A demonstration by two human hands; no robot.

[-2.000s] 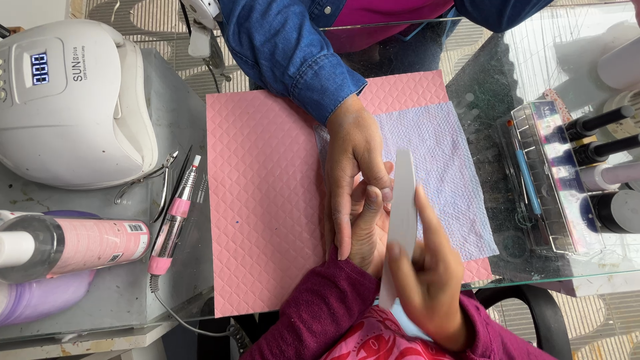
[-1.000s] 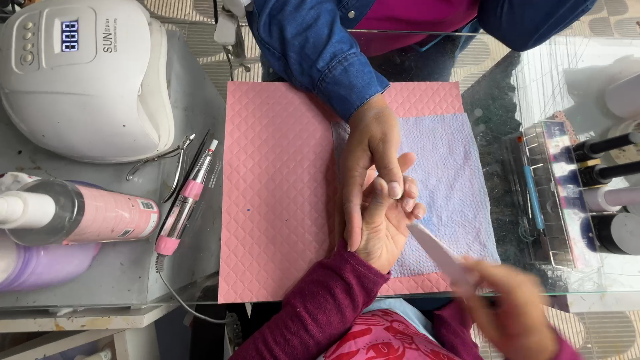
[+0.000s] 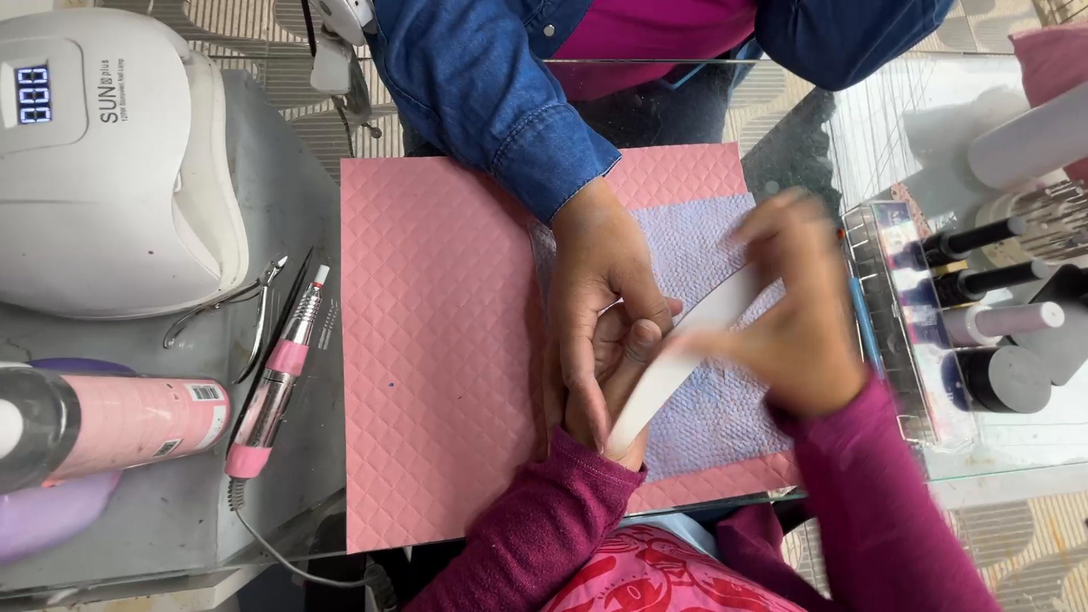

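My right hand, blurred, grips a white nail file that slants across the fingers of the other person's hand. Beneath and around that hand is my left hand, its thumb pressed on a finger of it; the rest of my fingers are partly hidden. The other person's arm is in a denim sleeve and comes in from the top. Both hands are over a lilac textured paper towel, which lies on a pink quilted mat.
At left stand a white nail lamp, a pink bottle, cuticle nippers and a corded electric nail drill. At right a wire basket stands beside several polish bottles. The tabletop is glass.
My right hand has moved up and left from the lower right with the file, which now lies across the joined hands. My left hand still holds the other person's hand.
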